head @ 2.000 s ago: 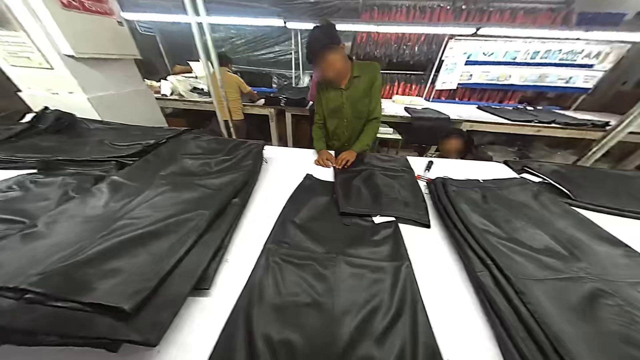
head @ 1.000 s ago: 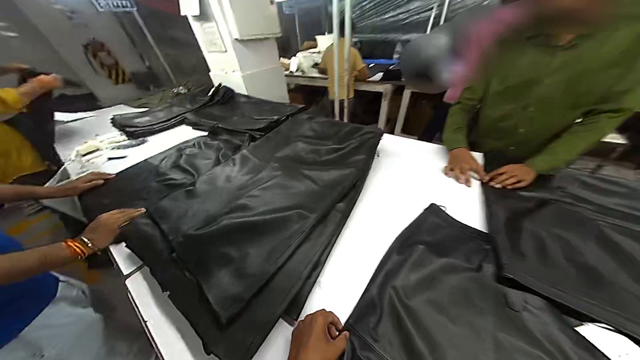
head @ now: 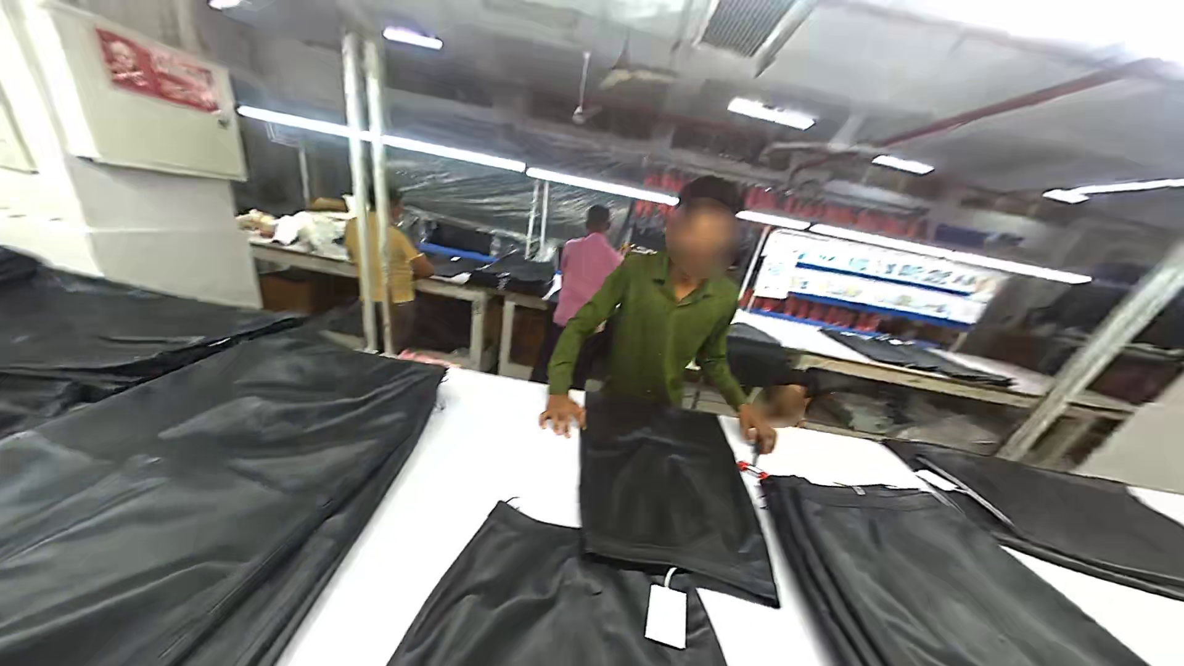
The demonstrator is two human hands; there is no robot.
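Neither my left hand nor my right hand shows in the view now. A black skirt-like garment lies nearest to me at the bottom centre on the white table. A folded black garment overlaps its upper right part, with a white hang tag at its lower edge. A co-worker in a green shirt stands behind it, one hand on the table at its left and the other at a small red and dark tool on its right.
A large pile of black garments covers the left side. More black garments are stacked at the right, and another lot lies beyond. Metal poles stand behind the table. Other people are at the back benches.
The view has swung right and up since one second ago. A hand at the bottom edge then is out of view. The co-worker's hands have moved apart, one reaching the small tool.
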